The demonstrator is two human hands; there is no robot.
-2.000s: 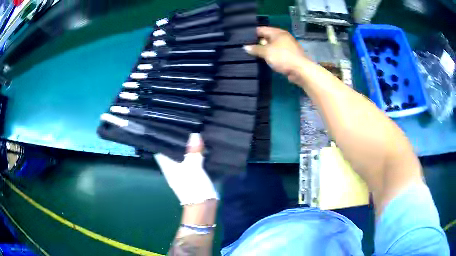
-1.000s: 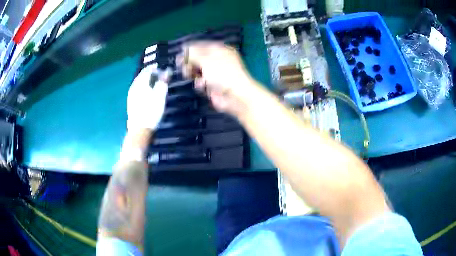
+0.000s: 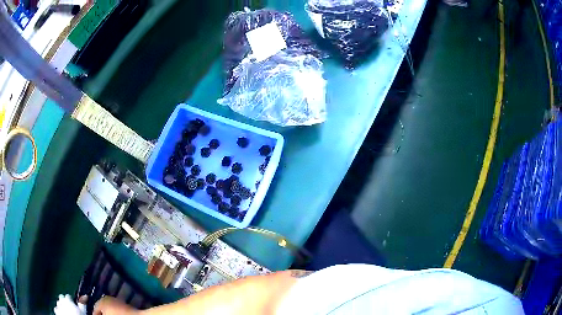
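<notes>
The black ribbed tray point(image 3: 117, 284) shows only in part at the lower left, cut by the picture's edge. My left hand point(image 3: 69, 306), in a white glove, is at the bottom edge beside it, mostly cut off. My bare right hand point(image 3: 114, 306) is next to it at the bottom edge, also cut off. What either hand holds cannot be made out. The silver metal fixture point(image 3: 166, 224) lies diagonally above my right forearm, with its copper-brown block point(image 3: 162, 266) near the middle.
The blue bin point(image 3: 276, 161) with small black round parts stands beyond the fixture. Clear bags point(image 3: 280, 86) of dark parts lie behind it. A yellowish hose point(image 3: 252, 231) curves beside the fixture. A tape roll point(image 3: 20, 154) is far left. Blue stacked crates point(image 3: 530, 191) stand right, past the aisle.
The view has swung to the right, so the bin and bags sit mid-picture and the tray at the lower left edge. Both hands are now at the bottom edge, close together.
</notes>
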